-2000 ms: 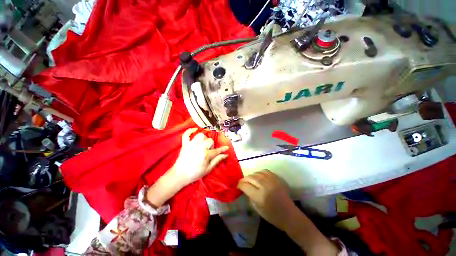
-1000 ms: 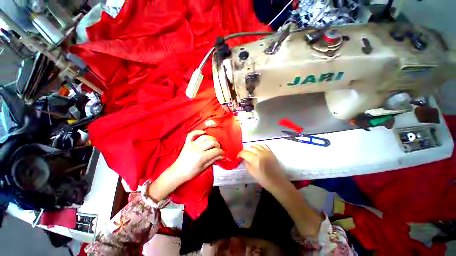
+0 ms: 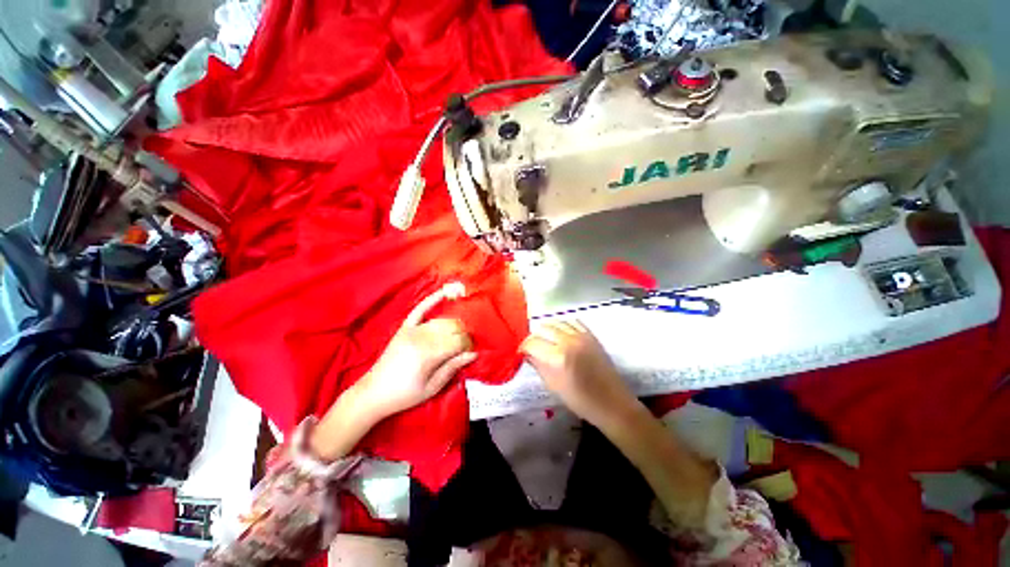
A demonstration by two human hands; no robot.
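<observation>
Red cloth lies under the needle end of the cream sewing machine and spreads to the left and behind. My left hand rests on top of the cloth, index finger stretched toward the presser foot, the other fingers bent on the fabric. My right hand pinches the cloth's right edge near the table's front edge. The lamp lights the cloth beside the needle, whose tip is too small to make out. Blue thread snips and a red scrap lie right of the needle.
A green-handled tool and a recess with metal parts are at the table's right. Patterned cloth is behind the head. A dark second machine stands at left. More red cloth hangs at lower right.
Since two seconds ago, my left hand has moved back from the presser foot toward me. My right hand has closed on the cloth edge. Since one second ago, my left index finger has stretched out.
</observation>
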